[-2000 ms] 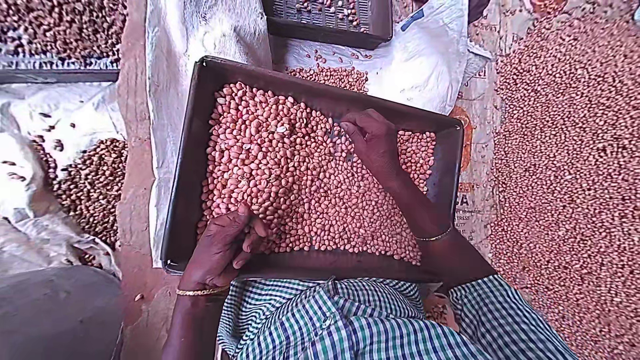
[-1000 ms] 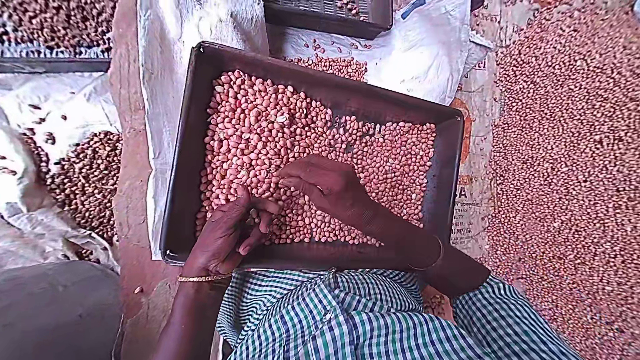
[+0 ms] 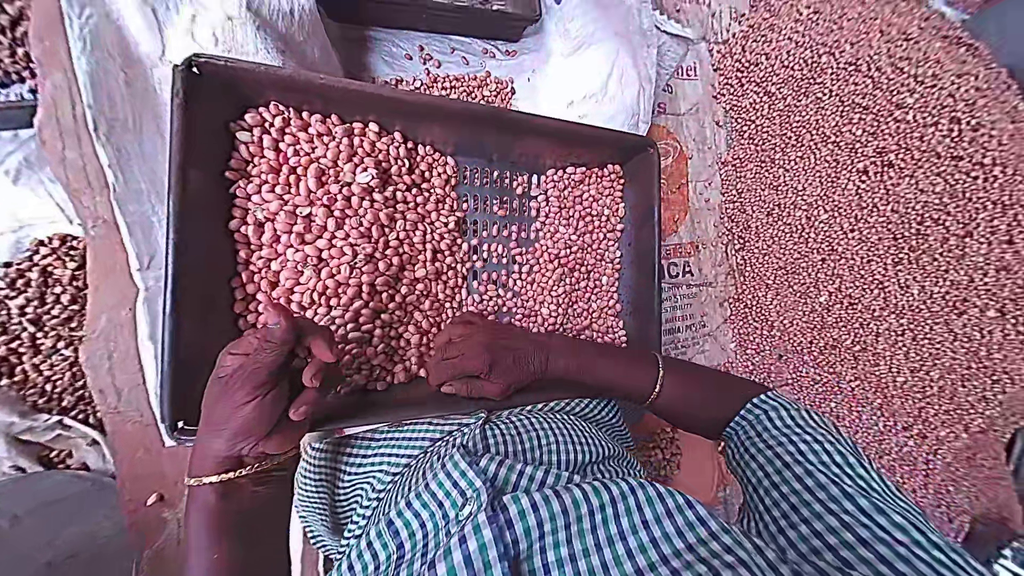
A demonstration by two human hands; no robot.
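A dark slotted tray lies in front of me, tilted slightly in the view. Shelled peanuts with pink skins are heaped at its left; more lie thinly spread at its right. Between them some slots of the tray floor show. My left hand is over the near left corner, fingers curled and partly apart; whether anything is between them cannot be told. My right hand rests on the peanuts at the near edge, its fingers bent down into them, fingertips hidden.
A large spread of peanuts covers the right side. Printed sacking lies beside the tray. Beyond are a white sack, a few loose peanuts and another dark tray. Darker nuts are piled at the left.
My right hand has come from the tray's far right part to its near edge. A bare strip of slots now shows where peanuts lay a second ago. My left hand stays near its corner.
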